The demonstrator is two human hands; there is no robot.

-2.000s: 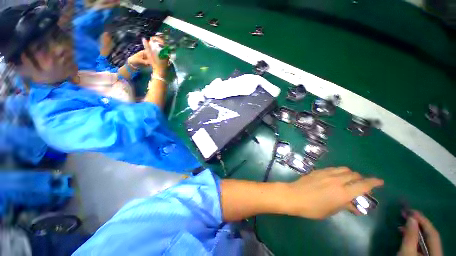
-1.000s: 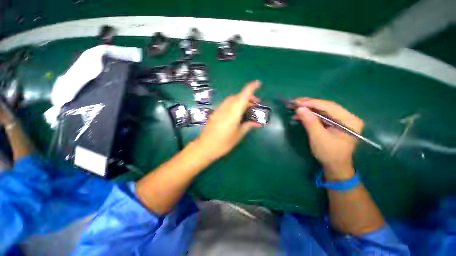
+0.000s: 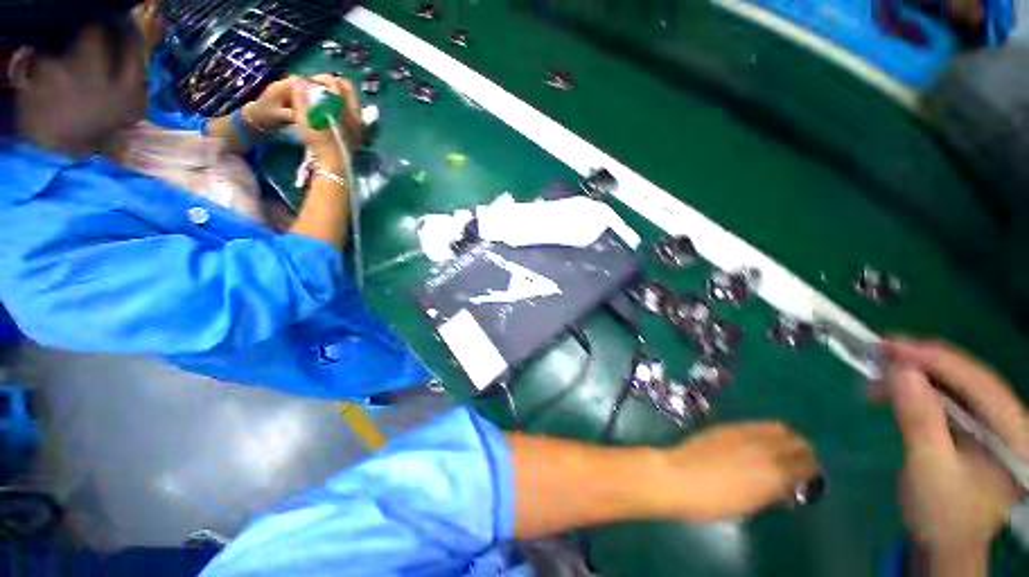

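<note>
My left hand point(image 3: 739, 468) is closed around a small dark, shiny unit point(image 3: 809, 489), likely a watch case; only its edge shows at the fingertips. My right hand point(image 3: 953, 440) is at the right edge, partly cut off, and holds a thin silver tool point(image 3: 979, 431). The tool slants from the lower right up to the fingertips; its tip is blurred near the white rail. More small units point(image 3: 675, 400) sit clustered on the green surface beyond my left hand.
A black box point(image 3: 542, 299) with a white logo lies left of the units, with a white cloth point(image 3: 542, 222) on it and cords beside it. A neighbour in blue point(image 3: 214, 271) holds a green-tipped tool point(image 3: 325, 109). A white rail point(image 3: 677, 214) crosses behind.
The view has swung left, showing the neighbour again. My left fingers have closed more around the unit, hiding most of it. My right hand now appears higher, by the white rail.
</note>
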